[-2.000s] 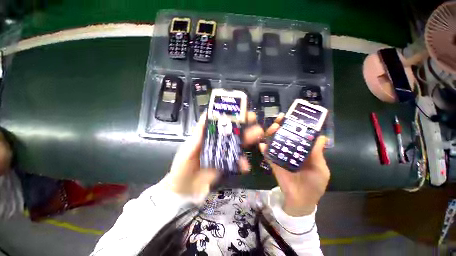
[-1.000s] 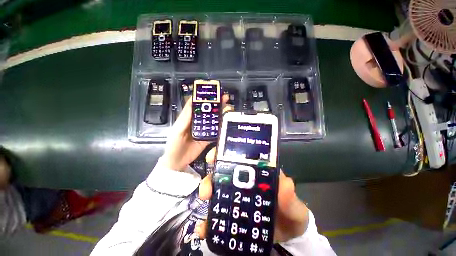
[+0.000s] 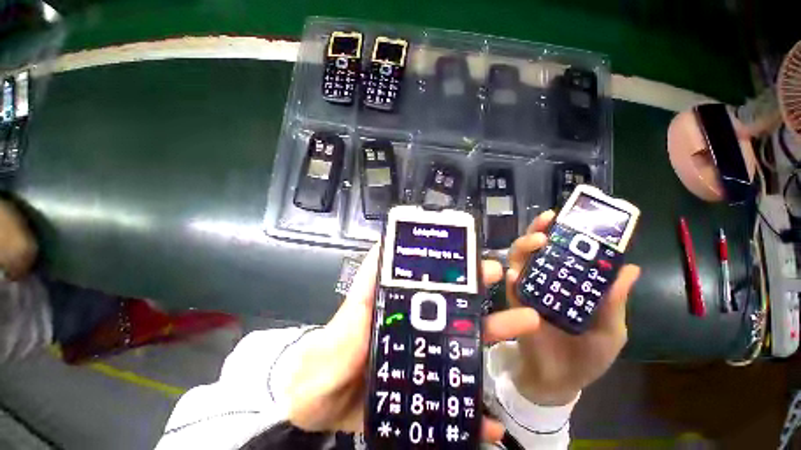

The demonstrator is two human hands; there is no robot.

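My left hand holds a black keypad phone upright, close to the camera, its pale-framed screen lit with a few lines of text. My right hand holds a second keypad phone, tilted and farther off, its screen partly washed out by glare. Behind them lies a clear blister tray. Two gold-framed phones lie face up in its top left pockets. Several phones lie back side up in the other pockets. The held phones cover part of the tray's lower edge.
A red marker pen and a thinner pen lie at the right. Beyond are a smartphone, a pink fan base, cables and a power strip. Other phones show at the far left, above part of a person.
My left hand has brought its phone close to the camera. My right hand has moved its phone away and to the right. The view has shifted, so the tray sits farther right.
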